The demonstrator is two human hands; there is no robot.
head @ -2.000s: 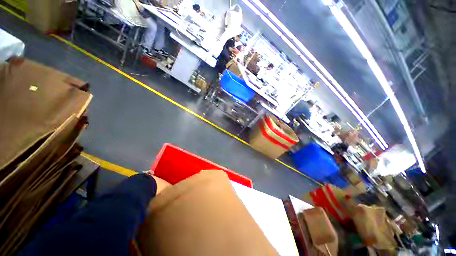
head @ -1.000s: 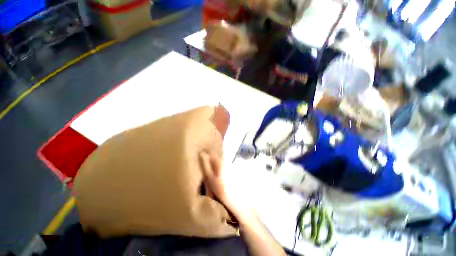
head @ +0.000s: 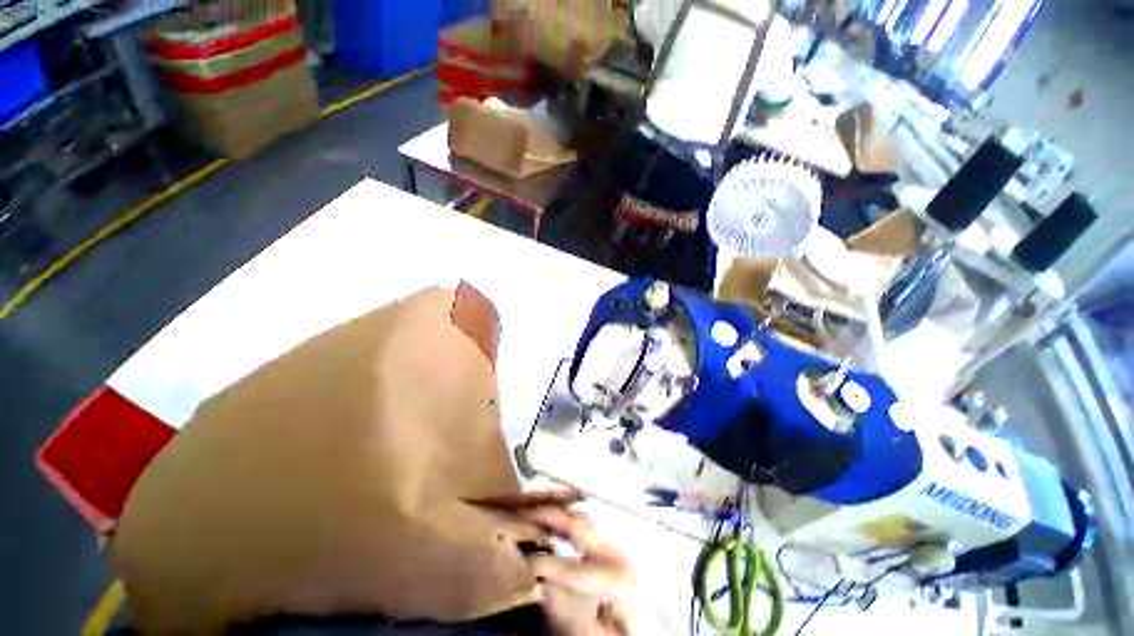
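A large tan-brown bag body [head: 336, 460] lies on the near part of the white table, partly over the wearer's lap. A small reddish-brown tab [head: 475, 318] sits at its upper corner. My right hand [head: 582, 565] is at the bag's right edge, fingers on the brown material, slightly blurred. My left hand is not in view. The sewing machine with a blue cloth cover [head: 796, 410] stands right of the bag; the bag is apart from its needle area [head: 634, 391].
Yellow-green scissors [head: 739, 589] lie right of my right hand. A red crate [head: 106, 454] is at the table's left edge. A white fan [head: 765, 209] stands behind the machine. Dark thread cones [head: 979, 181] are at upper right. Cardboard boxes [head: 243, 87] stand beyond the white table [head: 336, 249].
The view has swung right from the aisle to the machine. The bag is now over the table beside the machine. The left sleeve seen earlier has gone; my right hand has come into view at the bag's edge.
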